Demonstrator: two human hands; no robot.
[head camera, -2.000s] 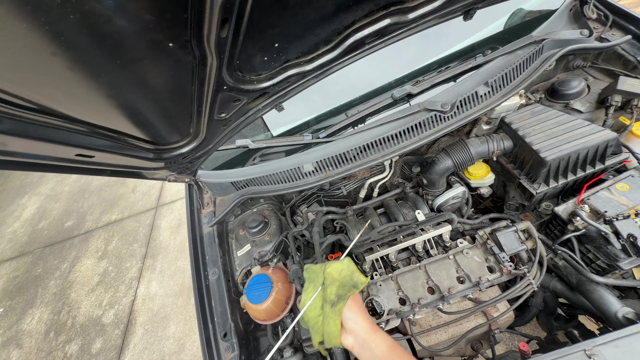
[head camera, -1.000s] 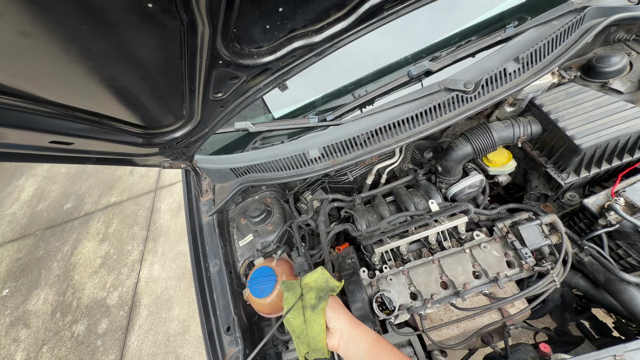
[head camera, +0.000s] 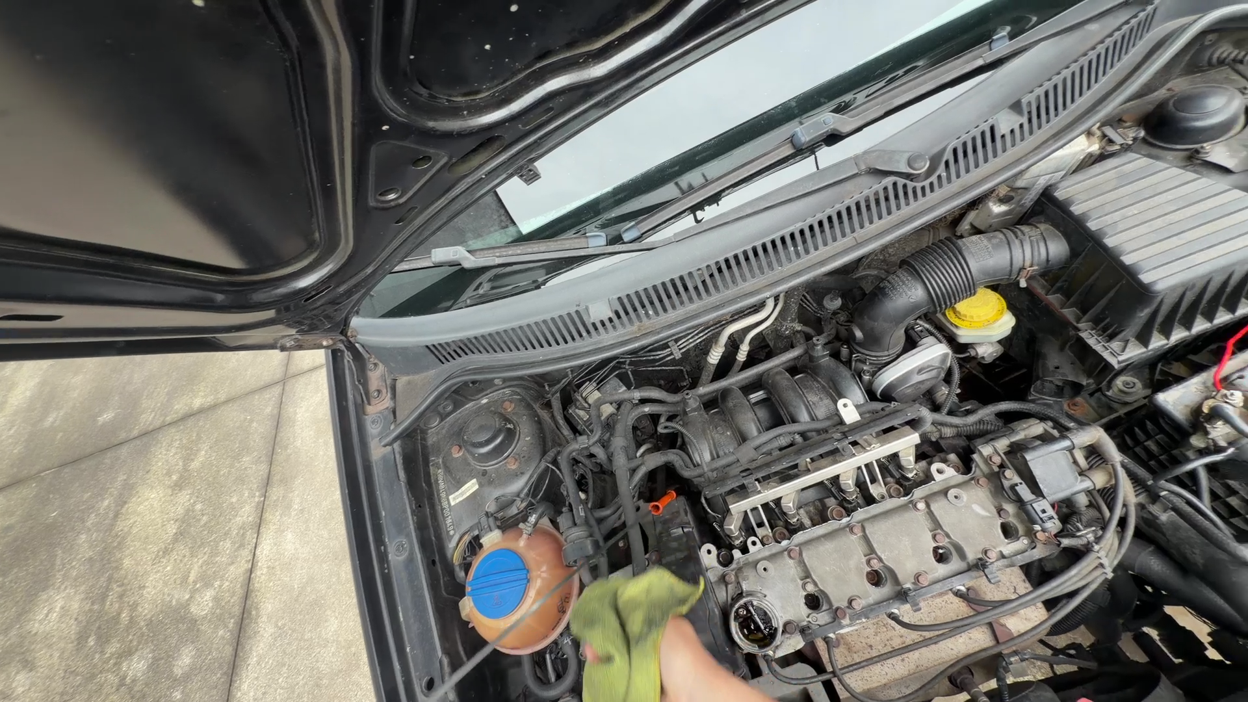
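Observation:
At the bottom centre, my right hand (head camera: 694, 665) is closed around a yellow-green cloth (head camera: 624, 629). A thin rod like an oil dipstick (head camera: 507, 634) runs from the cloth's left side to the bottom edge, passing in front of the orange-brown coolant reservoir (head camera: 546, 585) with its blue cap (head camera: 497, 583). My left hand is out of view, and so is the rod's lower end. Above the cloth is a small orange tube end (head camera: 663, 502). To the right of my hand, the round oil filler opening (head camera: 754, 622) is uncovered on the metal valve cover (head camera: 887, 561).
The raised black hood (head camera: 331, 175) fills the upper left. Black intake pipes (head camera: 770, 409), a yellow-capped fluid reservoir (head camera: 978, 310), the ribbed air filter box (head camera: 1150, 234) and ignition cables (head camera: 1033, 595) surround the engine. The fender edge (head camera: 375, 585) borders concrete ground (head camera: 146, 526).
The rod has drawn down and left through the cloth: two seconds ago its tip stuck out well above the cloth. My right hand and the cloth have shifted slightly down and left over the engine bay.

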